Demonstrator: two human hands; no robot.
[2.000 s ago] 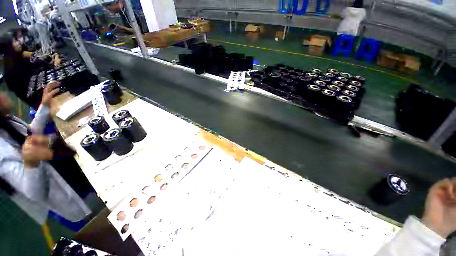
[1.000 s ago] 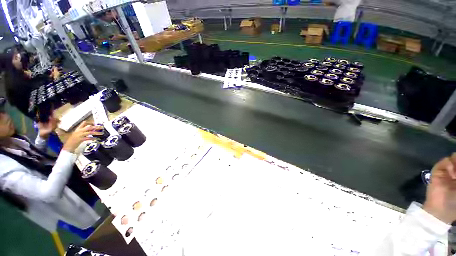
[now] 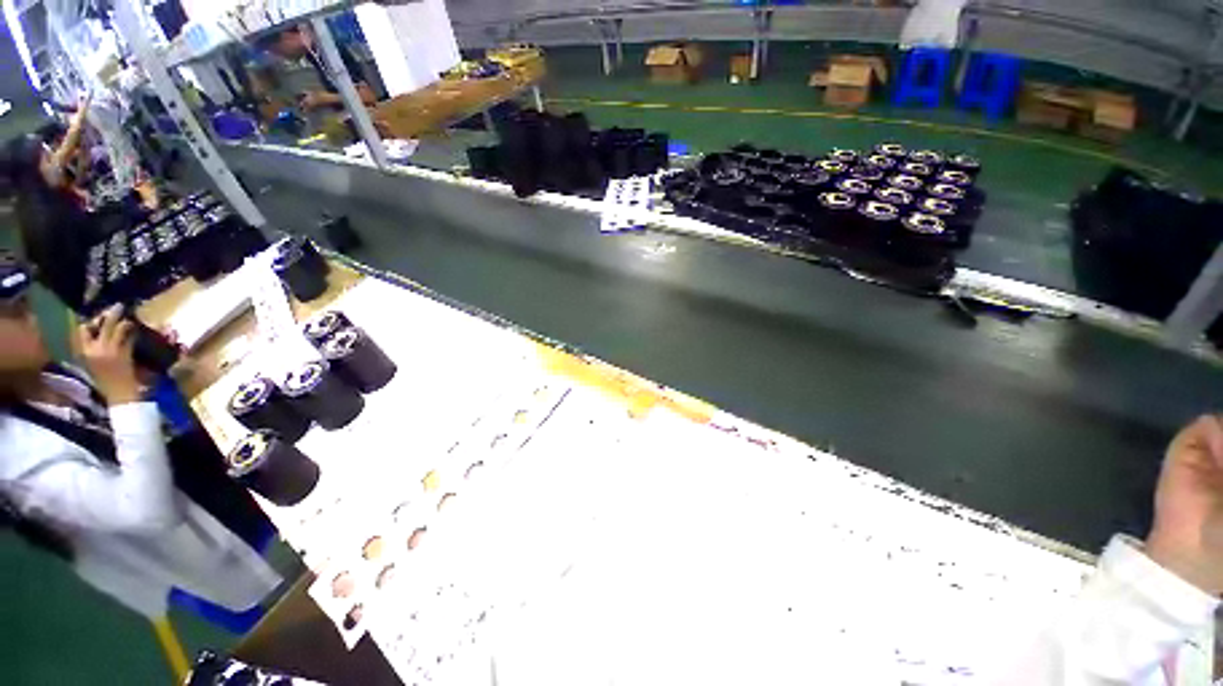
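A hand with a white sleeve, apparently my left hand (image 3: 1191, 503), is at the right edge. The frame cuts off its fingers, so its grip cannot be told. A small pale piece shows below it at the edge, too cut off to name. My right hand is not in view. In front of me lies the white marked bench surface (image 3: 751, 536). A spare sheet with two rows of round holes (image 3: 398, 541) lies flat on its left part. Several black housings (image 3: 322, 398) stand open end up beyond it, with light rings in their ends.
A person in white (image 3: 94, 462) at the left holds a black housing (image 3: 150, 346). The dark green conveyor belt (image 3: 644, 308) runs behind the bench, bearing a black housing (image 3: 338, 233) at the far left. Housing trays (image 3: 892, 221) are beyond it. A metal upright (image 3: 201, 127) stands left.
The housing on the belt near my hand has left view. The view has shifted slightly. The neighbour reached among the bench housings and now holds one raised near the face.
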